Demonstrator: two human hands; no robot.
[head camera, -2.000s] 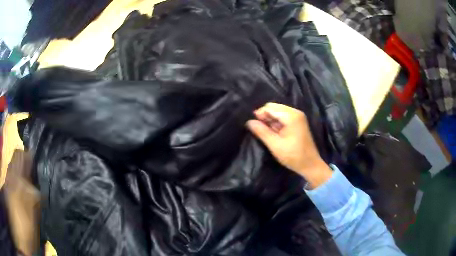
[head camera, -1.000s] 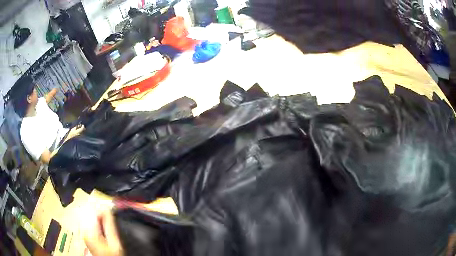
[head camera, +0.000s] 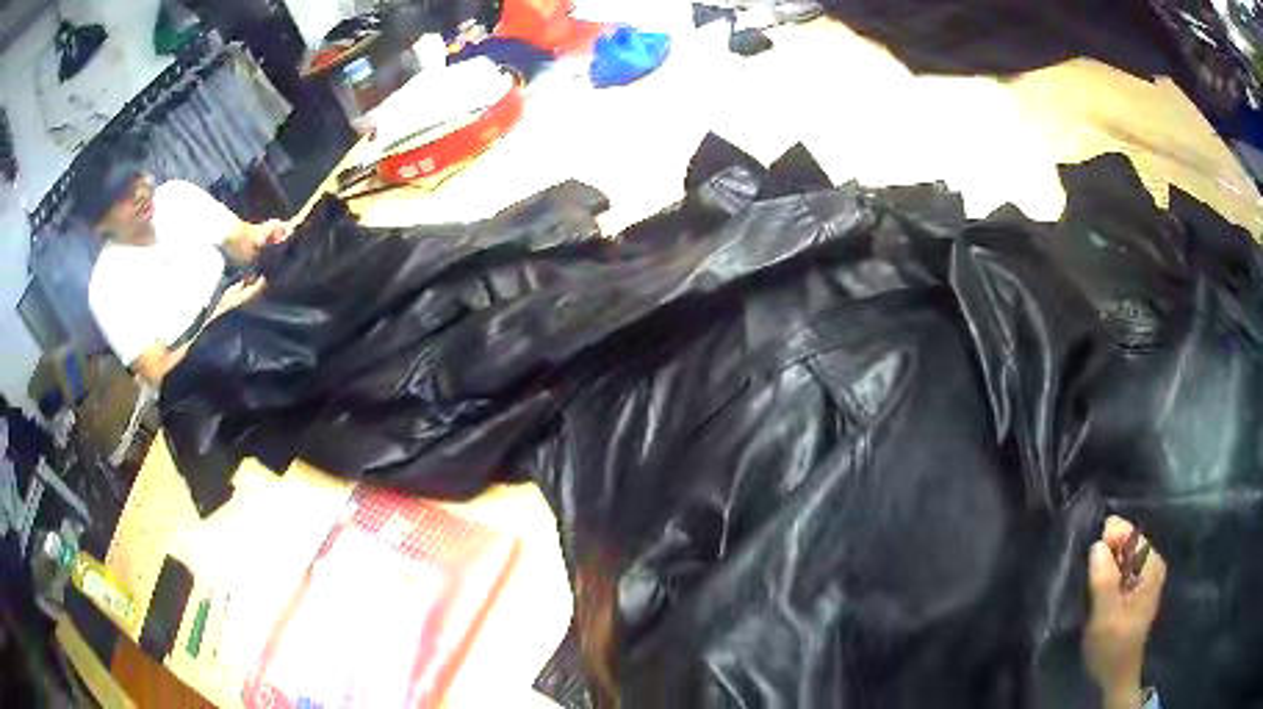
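Black shiny leather-look jackets (head camera: 859, 457) lie heaped and creased across the table. My right hand (head camera: 1125, 598) is at the lower right, over the black cloth, with fingers curled around a small dark thing, perhaps thread snips, mostly hidden in the fist. A blurred brownish shape (head camera: 598, 630) at the jacket's lower left edge looks like my left hand, but its fingers and any hold cannot be made out.
A red and white printed plastic bag (head camera: 395, 603) lies flat at the left. A red-rimmed round object (head camera: 457, 146) and a blue bundle (head camera: 629, 56) are farther back. A person in a white top (head camera: 159, 270) is across the table at the left, hands near dark garments.
The view has swung from close over the heap to the wider table. The blurred hand at the lower left is gone from there, uncovering the printed bag. My right hand now shows at the lower right.
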